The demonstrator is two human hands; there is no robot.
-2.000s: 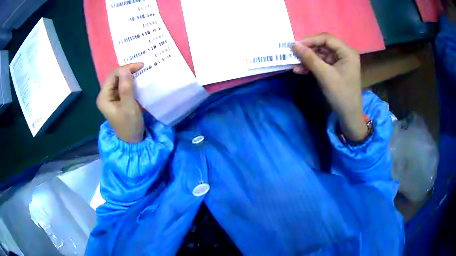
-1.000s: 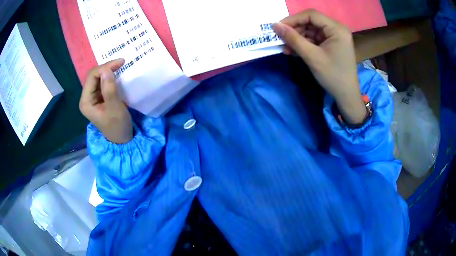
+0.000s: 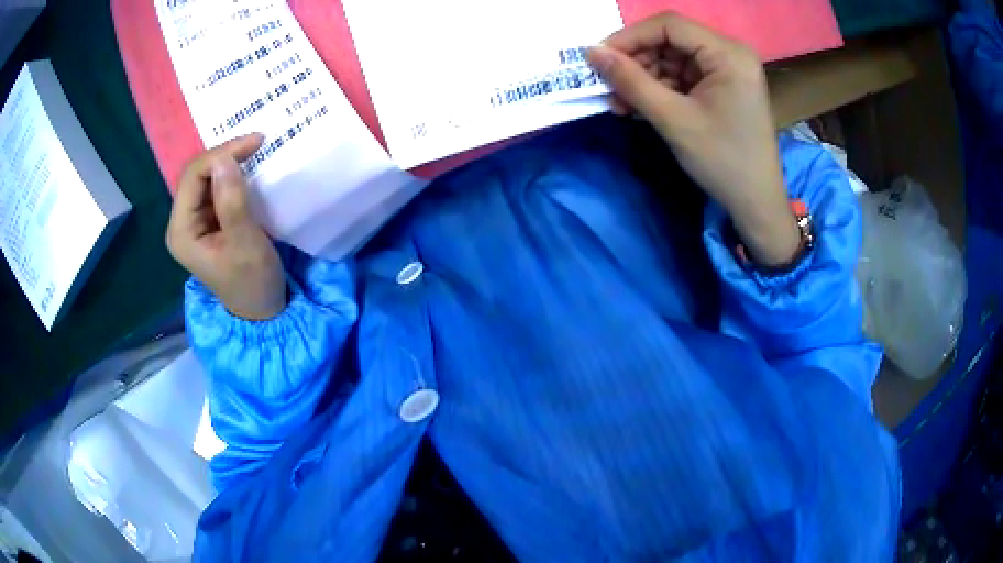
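A white box [image 3: 473,50] lies on the red mat [image 3: 759,24], its near edge towards my body and its far part cut off by the top of the picture. A barcode label [image 3: 544,86] lies along its near right edge. My right hand [image 3: 709,116] pinches the label's right end between thumb and finger at the box corner. The label strip [image 3: 258,83] with rows of black bars lies to the left; its blank tail hangs over the table edge. My left hand [image 3: 229,231] holds the strip's left edge between thumb and fingers.
Stacked boxes [image 3: 50,198] stand on the dark green table [image 3: 132,258] at left. A translucent liner bag [image 3: 121,473] is below at lower left. Crumpled scrap plastic [image 3: 913,286] lies in the brown open space [image 3: 841,88] at right.
The view has shifted, so the box, strip and both hands sit further left and higher in the picture than two seconds ago. Both hands keep their holds.
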